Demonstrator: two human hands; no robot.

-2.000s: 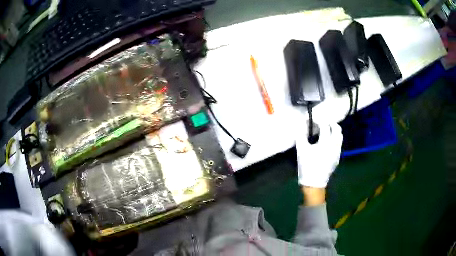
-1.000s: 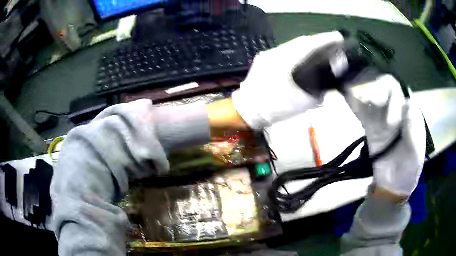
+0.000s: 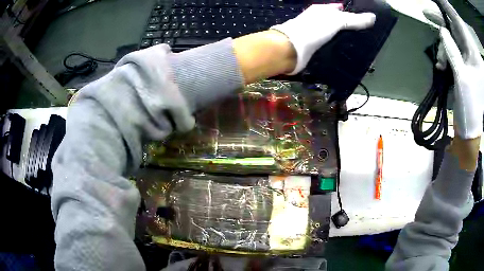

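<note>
My left hand, in a white glove, reaches across the fixture to the keyboard's right end, palm down near the top edge. Its fingertips are partly hidden, and whether it holds something is unclear. My right hand, also gloved, is raised at the right edge, closed around a looped black cord that hangs down beside it. The test fixture, under shiny clear film, lies below my left forearm. A green switch sits at its right side.
An orange pen-like stick and a small black plug lie on the white bench. The keyboard is behind the fixture. Several black adapters stand at the left. Dark adapter-like shapes are partly hidden by my right forearm.
My hands have moved apart from the dark item they held together. My left hand has moved up over the keyboard's end. My right hand has moved right and up with the looped cord.
</note>
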